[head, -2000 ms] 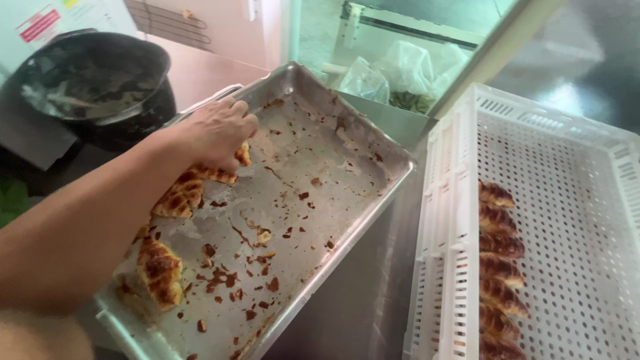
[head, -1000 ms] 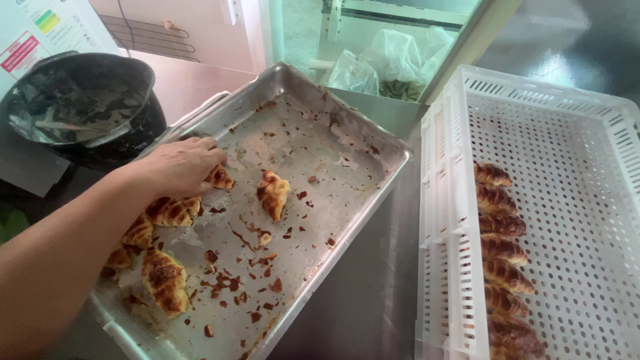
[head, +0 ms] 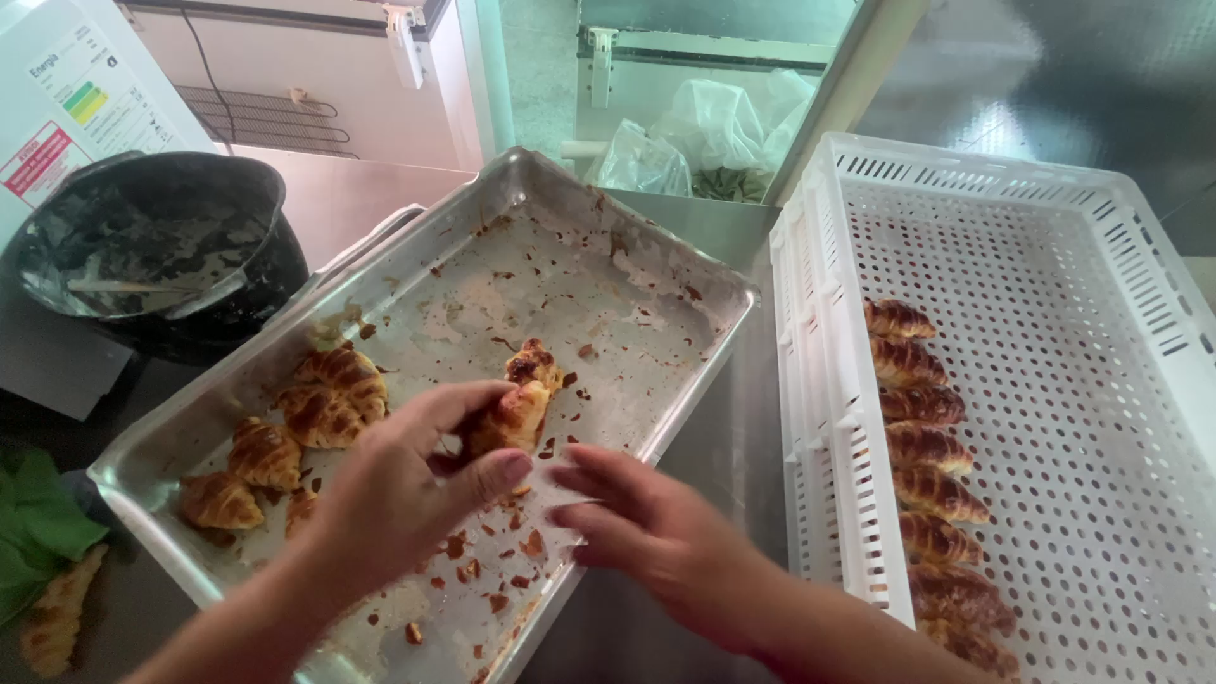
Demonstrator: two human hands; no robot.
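My left hand [head: 432, 465] grips a browned croissant [head: 508, 418] over the middle of a metal baking tray [head: 655, 323]. Just behind it another croissant [head: 534, 363] lies on the tray. My right hand [head: 636, 532], slightly blurred, is over the tray's near right edge with fingers apart and nothing in it. Several croissants [head: 332, 394] rest along the tray's left side, and brown flakes are scattered over the metal. On the right, a white perforated plastic crate [head: 1045, 380] holds a row of croissants [head: 926, 446] along its left side.
A black bucket [head: 237, 275] with pale residue inside stands behind the tray's left side. Green leaves [head: 43, 522] and a pale elongated piece of pastry [head: 62, 613] are at lower left. Clear plastic bags [head: 708, 133] lie beyond the counter, near a white appliance [head: 408, 114].
My left hand has moved right from the tray's left side and now holds a croissant. My right hand has come into view. A second ago a croissant lay alone near the tray's middle.
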